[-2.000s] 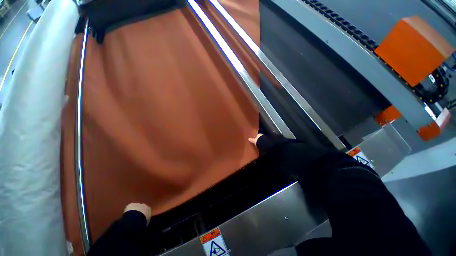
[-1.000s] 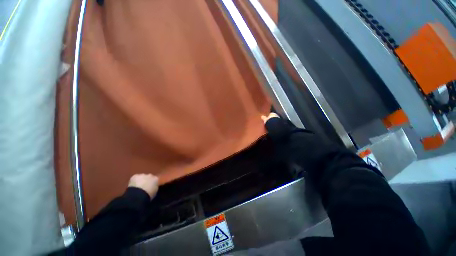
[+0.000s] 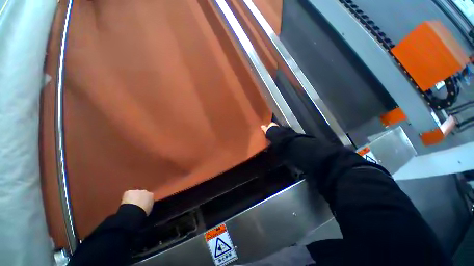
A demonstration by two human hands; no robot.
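The orange-brown sheet (image 3: 156, 88) lies across the feed area with soft folds and a dark strip of machine showing below its near edge. My left hand (image 3: 138, 200) is closed on the sheet's near edge at the lower left. My right hand (image 3: 268, 127) grips the sheet's near right corner beside the metal bars; only the thumb side shows, and the other fingers are hidden. Both sleeves are black.
A shiny rail (image 3: 60, 124) crosses the sheet at the left, beside a white roll (image 3: 21, 135). Two metal bars (image 3: 260, 67) run at the right. Beyond are the gantry beam (image 3: 358, 57) and orange cutting head (image 3: 430, 54). The steel end cover (image 3: 275, 214) bears warning labels (image 3: 221, 245).
Over the last second the view has shifted, and both hands appear slightly further left in it, still on the sheet's edge. From two seconds ago, the near edge has lifted away from the end cover.
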